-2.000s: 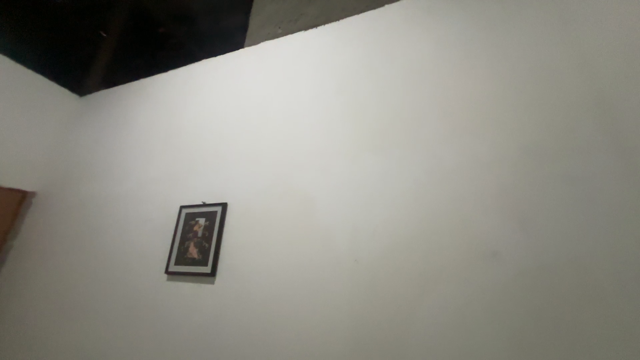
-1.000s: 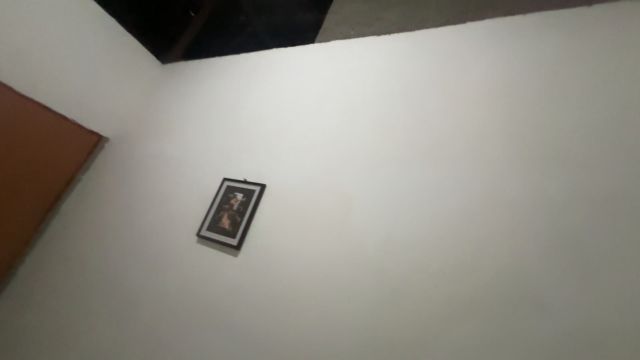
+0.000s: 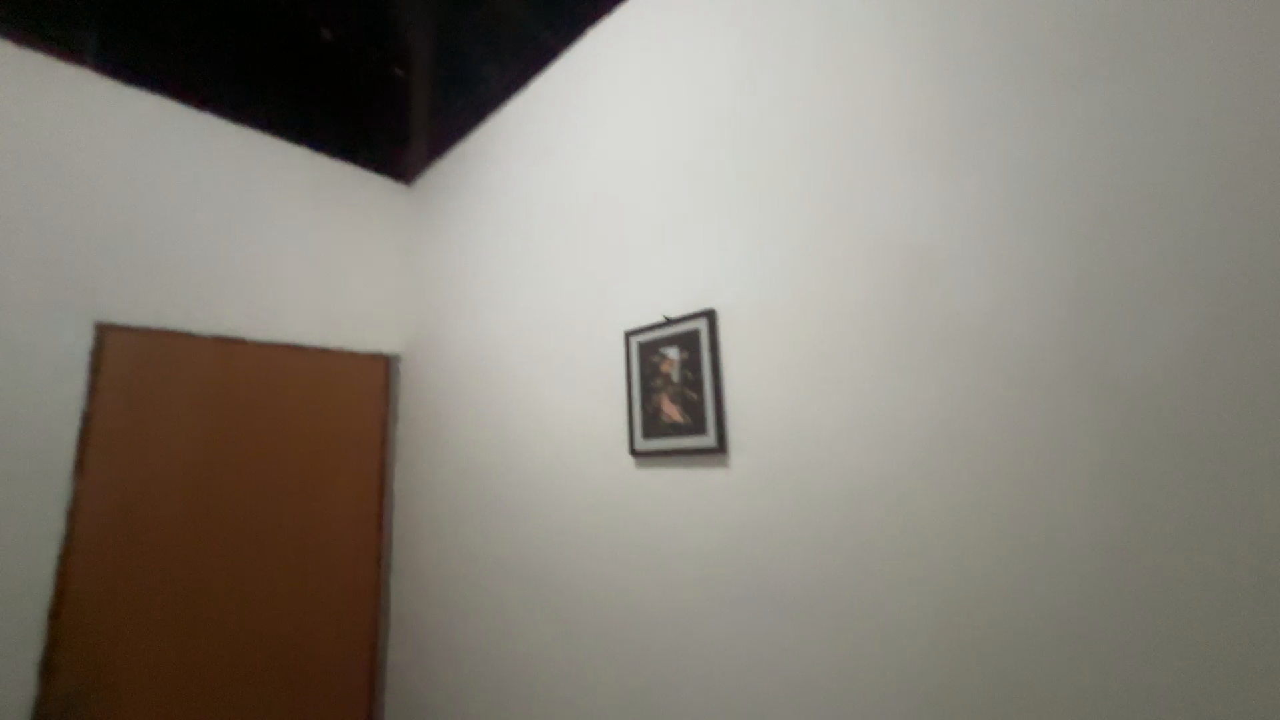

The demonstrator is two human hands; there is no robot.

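Neither my left hand nor my right hand shows in the head view, so what they hold or touch is hidden. A framed picture (image 3: 676, 385) hangs on the white wall (image 3: 950, 400), a little right of the middle of the view. Its frame is black, with a pale mat around a dark image that has orange and white shapes. The picture is slightly blurred.
A brown door (image 3: 230, 530) stands at the lower left, in another white wall (image 3: 220, 230). The two walls meet in a corner to the right of the door. Above their top edges it is dark.
The view has swung left, so that much more of the brown door and the left wall shows. The framed picture hangs on the same wall as before.
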